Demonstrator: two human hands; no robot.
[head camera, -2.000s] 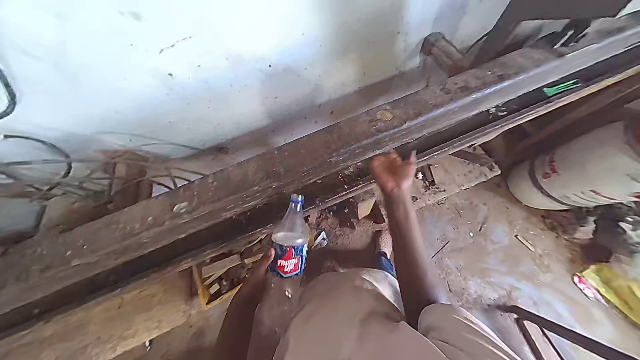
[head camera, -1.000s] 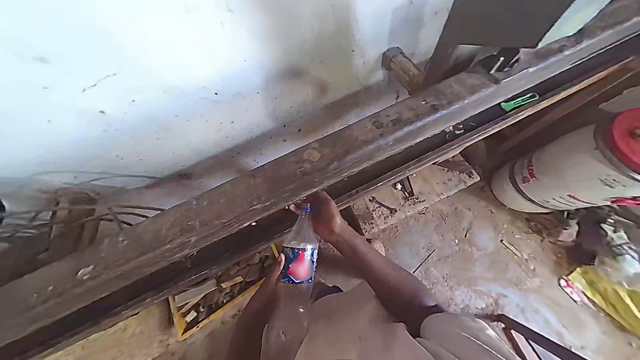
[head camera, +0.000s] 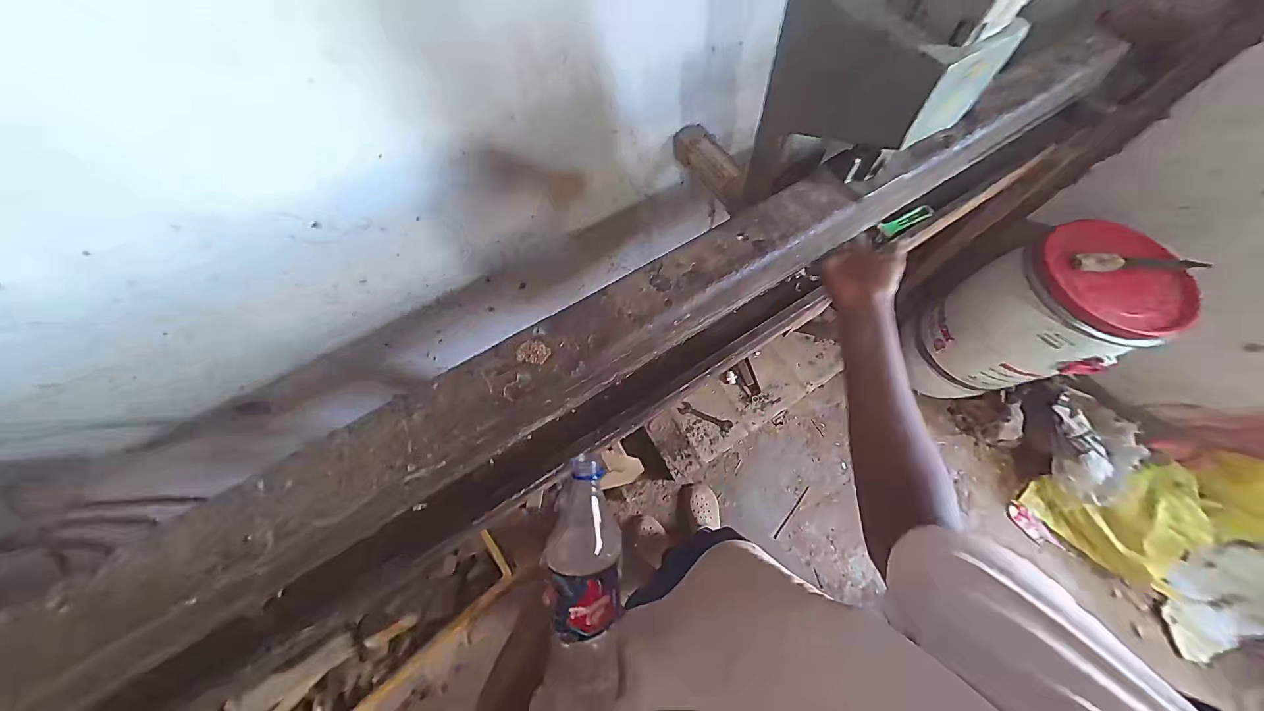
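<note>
A clear plastic bottle with a dark blue and red label stands upright near my body, a blue ring at its neck. Only part of my left hand shows, against the left side of the bottle and holding it. Up at the right, my right hand reaches over the edge of a long dark metal channel beam. Its fingers point down into the groove, just beside a green plastic-handled item; the fingertips are hidden, so whether they grip anything is unclear.
A white bucket with a red lid carries a brush-like tool. Below the beam lie a wrench and a yellow-edged box of scraps. Yellow plastic sheeting is on the floor; a grey metal box sits behind the beam.
My right hand was at the bottle's neck one second ago and has moved right along the beam to the green item. The bottle remains in my left hand. The view has shifted right.
</note>
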